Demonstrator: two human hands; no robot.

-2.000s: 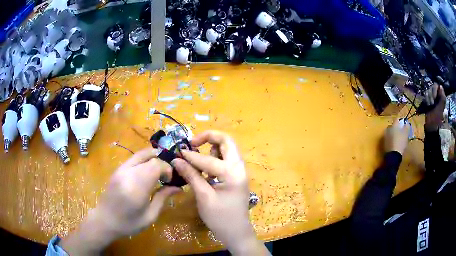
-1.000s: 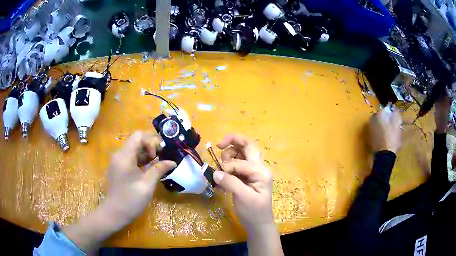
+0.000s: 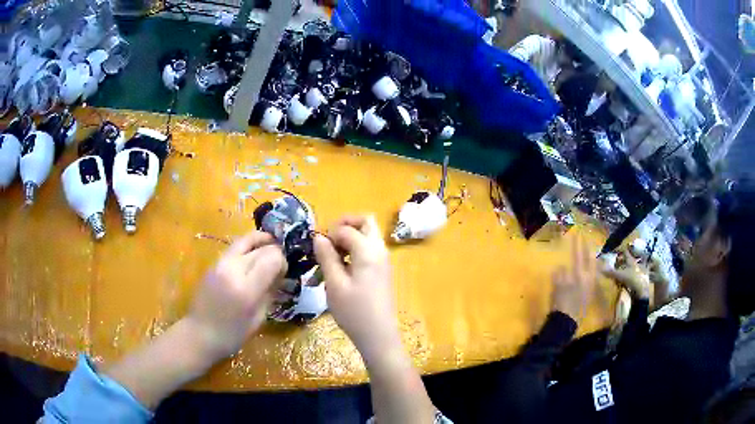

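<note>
A black camera head (image 3: 284,217) with a silvery face and thin wires lies on the bench in front of me. A white bulb housing (image 3: 310,301) lies at its near side, partly hidden by my hands. My left hand (image 3: 253,267) pinches the left side of the dark part between the head and the housing. My right hand (image 3: 348,257) has its fingertips on the thin wires at the right side of the head. My fingers hide the exact contact points.
A loose white bulb housing (image 3: 423,215) with a dark strip lies to the right. Joined camera units (image 3: 85,187) line the left. Camera heads (image 3: 382,88) lie on the green mat behind, near a blue bin (image 3: 464,62). A neighbour's hand (image 3: 576,277) and a black box (image 3: 526,189) are at right.
My view has swung right. Both hands have closed in on the camera head and wires. A loose bulb housing now shows on the bench to the right. The neighbour's hands have moved.
</note>
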